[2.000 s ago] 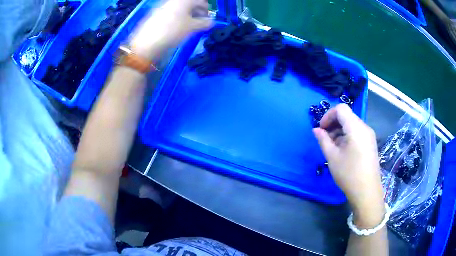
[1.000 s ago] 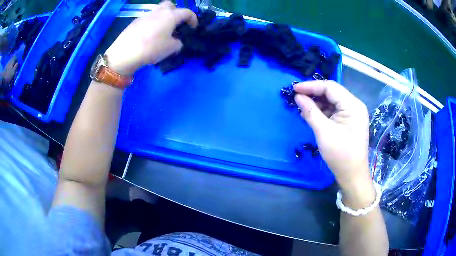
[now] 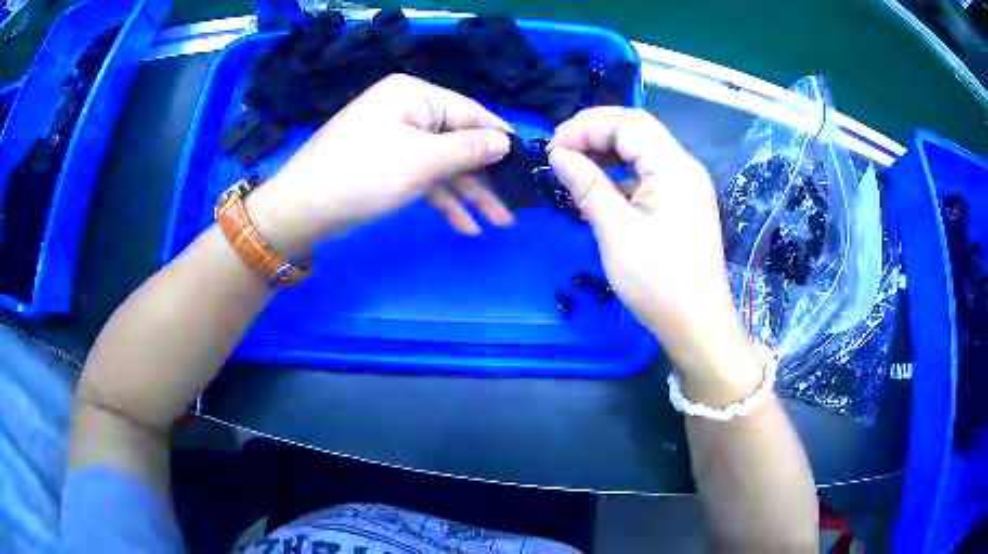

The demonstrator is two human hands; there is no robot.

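Observation:
My left hand (image 3: 379,157) holds a matte black plastic housing (image 3: 514,175) between thumb and fingers, above the blue work tray (image 3: 433,353). My right hand (image 3: 639,206) is pinched close to the housing's right side; shiny black rings (image 3: 555,179) show at and below its fingertips, but whether it grips one is hidden. More black housings (image 3: 358,60) are piled along the tray's far edge. A few small shiny black pieces (image 3: 590,287) lie in the tray's lower right.
A clear zip-lock bag (image 3: 796,249) of shiny black parts lies right of the tray. Blue bins with dark parts stand at the left edge (image 3: 65,216) and right edge (image 3: 921,325). A pale metal rail (image 3: 748,92) borders the green surface (image 3: 715,38) beyond.
My left hand has come from the far left pile to the middle with a housing. My two hands now meet over the tray. The view has shifted, so the tray sits further left.

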